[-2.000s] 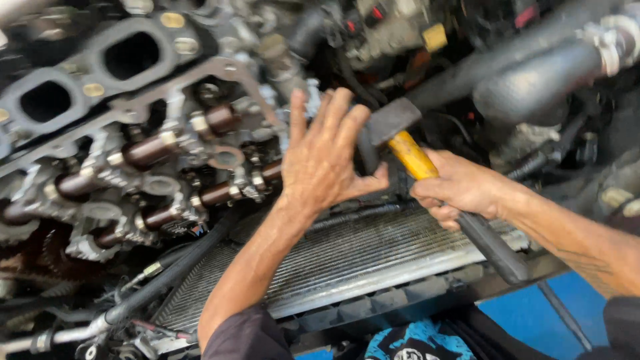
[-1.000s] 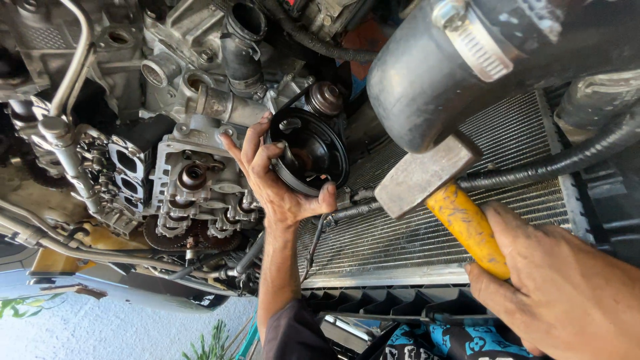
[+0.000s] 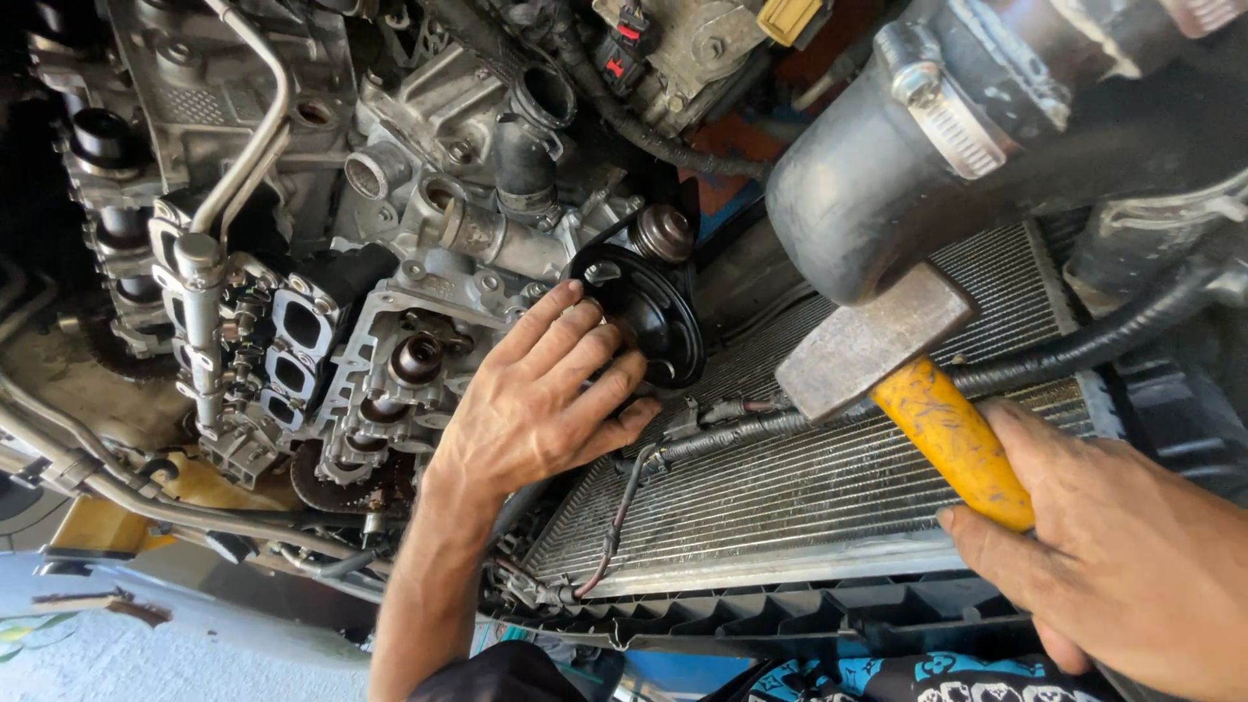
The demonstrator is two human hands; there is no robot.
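Observation:
My right hand (image 3: 1121, 546), at the lower right, grips a hammer (image 3: 877, 341) by its yellow and black handle. The blocky steel head is above the radiator (image 3: 780, 507) and just below the bend of a thick black rubber hose (image 3: 858, 195). At the centre, my left hand (image 3: 546, 390) reaches over the engine with its fingertips at a black round pulley (image 3: 648, 317); whether the fingers grip it is hard to tell. Beside the pulley sits a smaller ribbed pulley (image 3: 663, 234). The opened cylinder head (image 3: 414, 361) with its camshaft parts lies left of my hand.
Metal pipes (image 3: 244, 127) cross the engine at the left. A steel hose clamp (image 3: 946, 107) circles the thick hose. A corrugated black conduit (image 3: 1102, 341) runs over the radiator. Black plastic trim (image 3: 780, 624) borders the radiator's near side.
The view has shifted strongly since the oldest frame, where the hammer head was close beside my left hand. The hammer is now well to the right of it, still in my right hand.

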